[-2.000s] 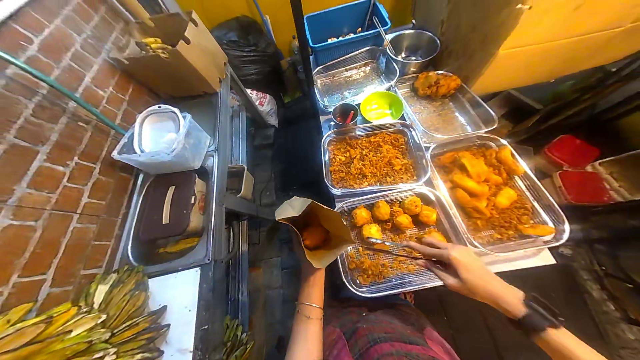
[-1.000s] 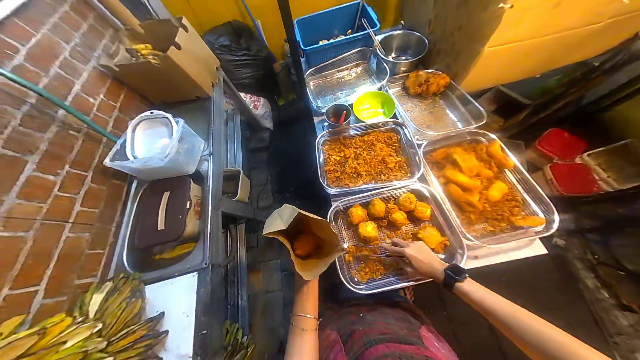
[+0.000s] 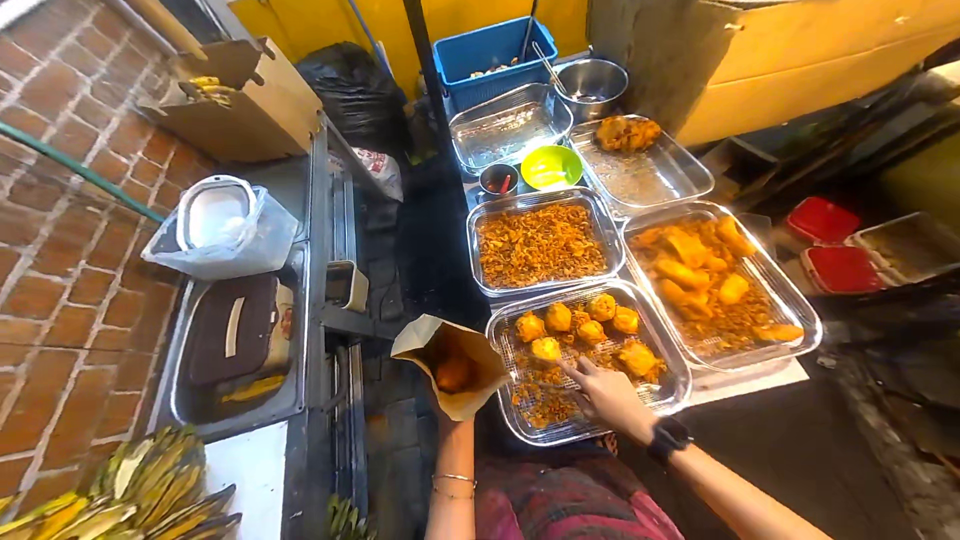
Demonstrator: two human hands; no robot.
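Note:
My left hand (image 3: 452, 421), mostly hidden behind it, holds up an open brown paper bag (image 3: 450, 367) with an orange-brown fried piece inside. My right hand (image 3: 606, 391) reaches over the near wire-mesh tray (image 3: 677, 386), fingers spread beside a round golden fritter (image 3: 546, 349). Whether the fingertips touch the food is unclear. Several more round fritters and loose orange crumbs lie in that tray. Behind it a tray of fried crumbs (image 3: 540, 244) stands, and to the right a tray of long golden fritters (image 3: 690, 277).
Farther back are a green bowl (image 3: 552, 166), a small dark cup (image 3: 498, 180), a steel bowl (image 3: 592, 82) and a blue bin (image 3: 487, 75). At left stand a metal sink (image 3: 300, 330) with a brown lidded box (image 3: 232, 330), a cardboard box (image 3: 262, 112) and a bunch of bananas (image 3: 142, 480).
The metal tongs seen in my right hand two seconds ago no longer show there. That hand stays over the near tray. The bag remains in my left hand.

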